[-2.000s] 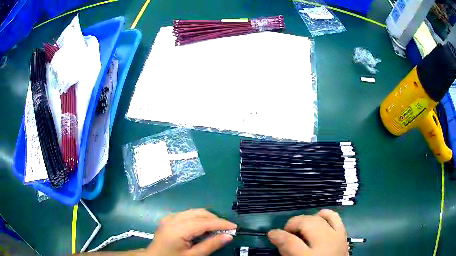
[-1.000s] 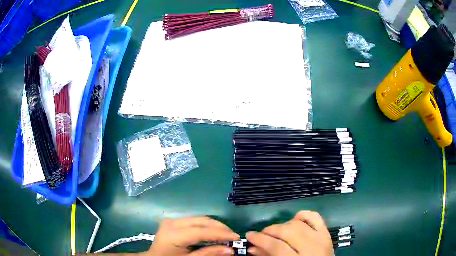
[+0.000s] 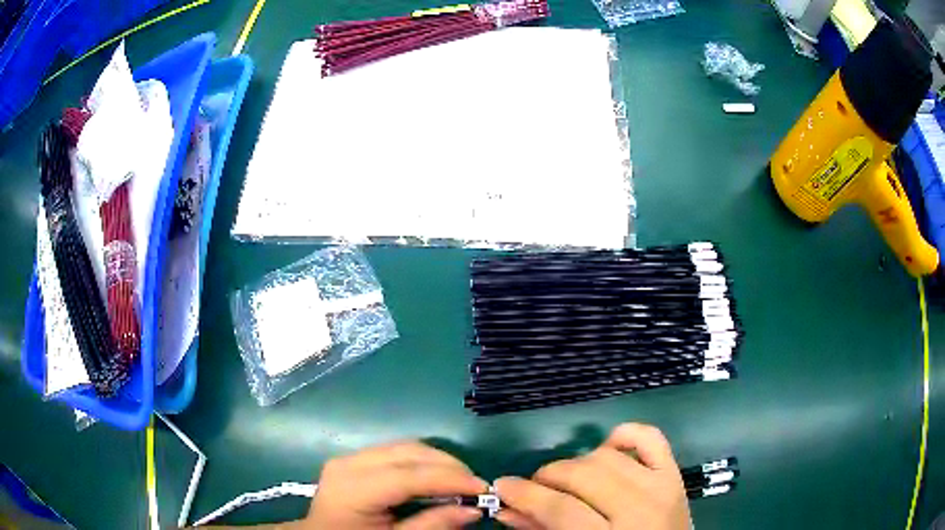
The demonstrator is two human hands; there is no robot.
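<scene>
My left hand and my right hand meet at the bottom centre, fingertips nearly touching around a small printed white marker sleeve. A thin black wire shows between my left fingers; the rest is hidden by my hands. A white marker strip trails to the left from my left hand. A row of black wires with white sleeves at the right end lies just above my hands. More black wires with white sleeves stick out to the right of my right hand.
A white sheet in clear plastic lies beyond, with dark red wires on it. A clear bag lies left of the wires. Blue trays stand at left, a yellow heat gun at right. Crumpled film lies near it.
My hands have come together from apart at either side of a wire. The table's things have shifted up and slightly left in view.
</scene>
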